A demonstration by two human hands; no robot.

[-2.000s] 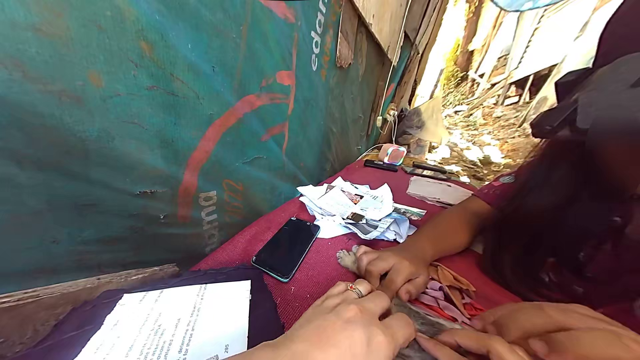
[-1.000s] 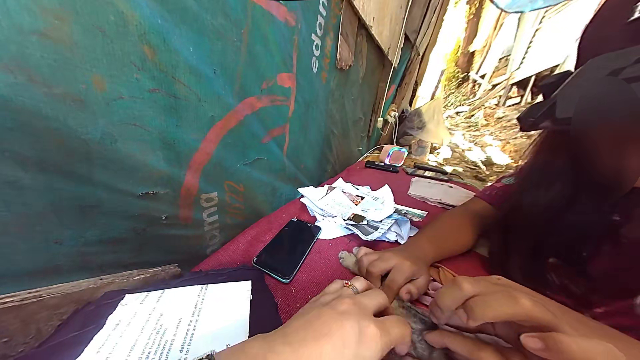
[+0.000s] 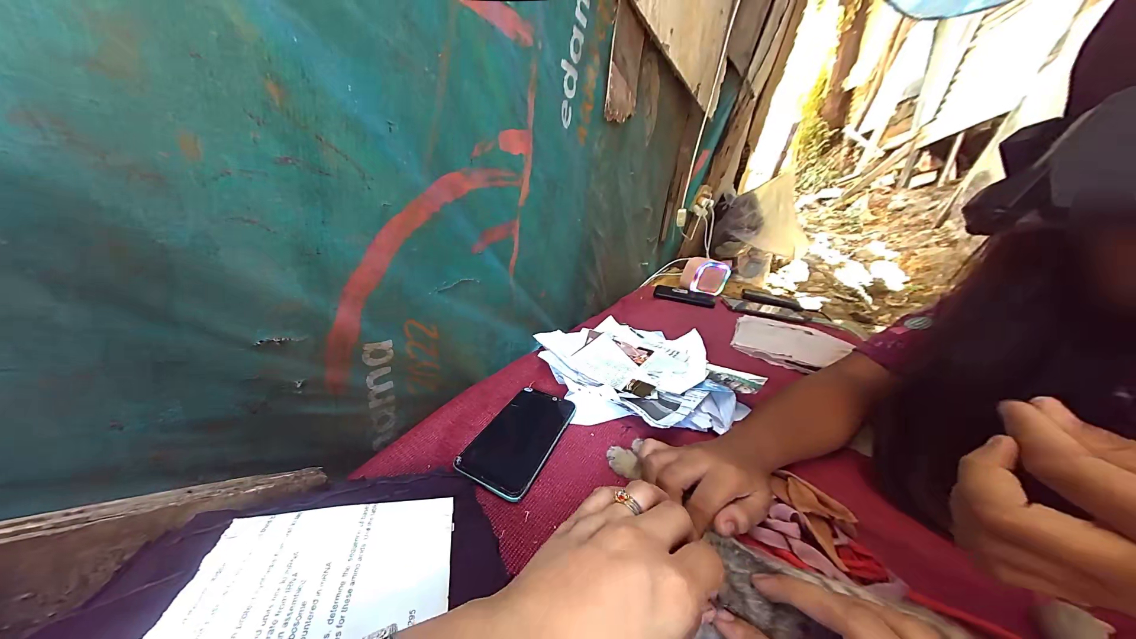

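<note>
A small grey-furred animal (image 3: 753, 581), seemingly a cat, lies at the lower edge with one pale paw (image 3: 624, 460) showing. My left hand (image 3: 621, 559), wearing rings, is curled over its front part. At the bottom edge, my right hand (image 3: 825, 608) has its fingers and thumb about the fur; the rest is cut off. Another person's hand (image 3: 710, 484) presses down beside the paw, touching my left fingers. A further hand (image 3: 1056, 497), apparently that person's, is raised at the right with bent fingers. Orange, pink and red cloth strips (image 3: 812, 528) lie beside the animal.
On the red cloth surface (image 3: 444, 435) are a smartphone (image 3: 516, 444), crumpled papers (image 3: 648, 368), a white slab-like object (image 3: 785, 343), dark handheld items (image 3: 683, 295) and a lit pink device (image 3: 707, 276). A printed sheet (image 3: 328, 568) lies lower left. A green tarpaulin wall (image 3: 222, 222) borders the left.
The further hand, over the animal one second ago, has lifted away to the right. My left hand and the other person's pressing hand stay on the animal.
</note>
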